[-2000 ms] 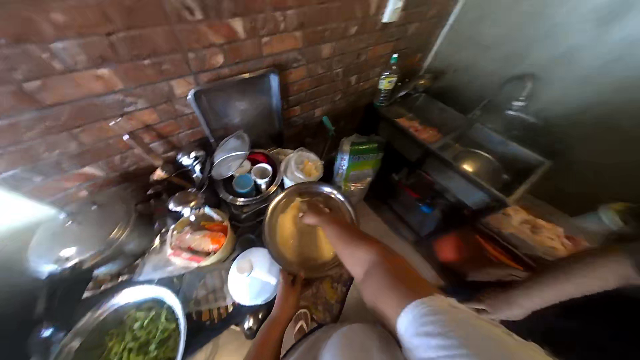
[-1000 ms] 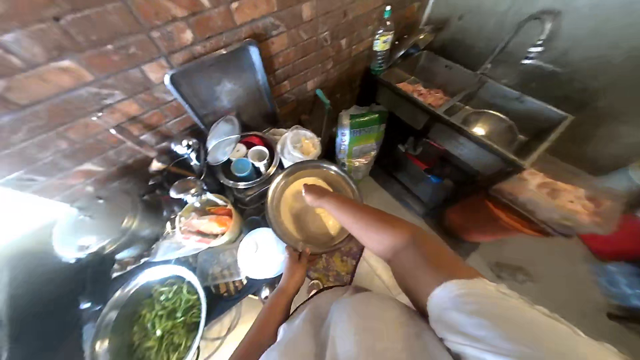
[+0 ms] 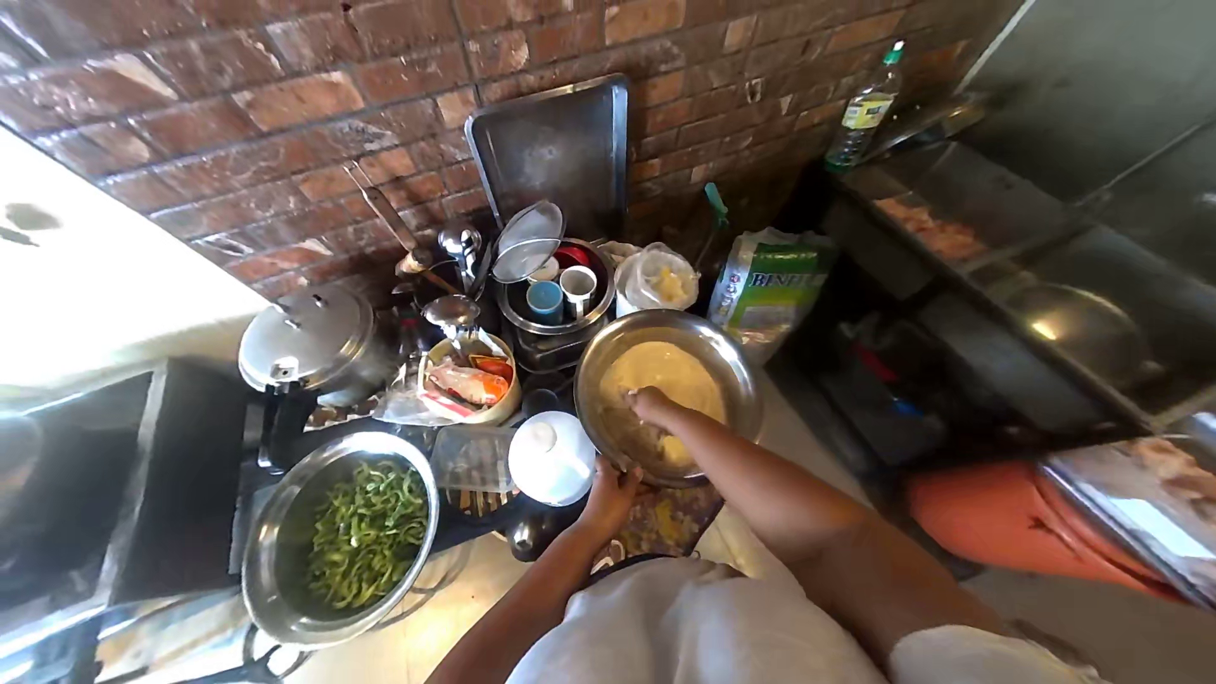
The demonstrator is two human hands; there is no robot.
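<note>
A wide steel bowl holds a tan, powdery or batter-like mass. My right hand is down inside the bowl, its fingers in the mass; whether they close on any of it is hidden. My left hand grips the near left rim of the bowl. Just left of the bowl is a round white lid with a knob. A white tub lined with a plastic bag stands behind the bowl, and a green and white plastic sack is at its back right.
A steel bowl of sliced green vegetables stands front left, near a pressure cooker and a basket of packets. Cups sit in a pot before an upright tray. At right are a sink, a bottle and an orange bucket.
My right hand has moved lower in the bowl, toward its near side. My left hand stays at the rim. The other person's forearm seen earliest at right is out of view.
</note>
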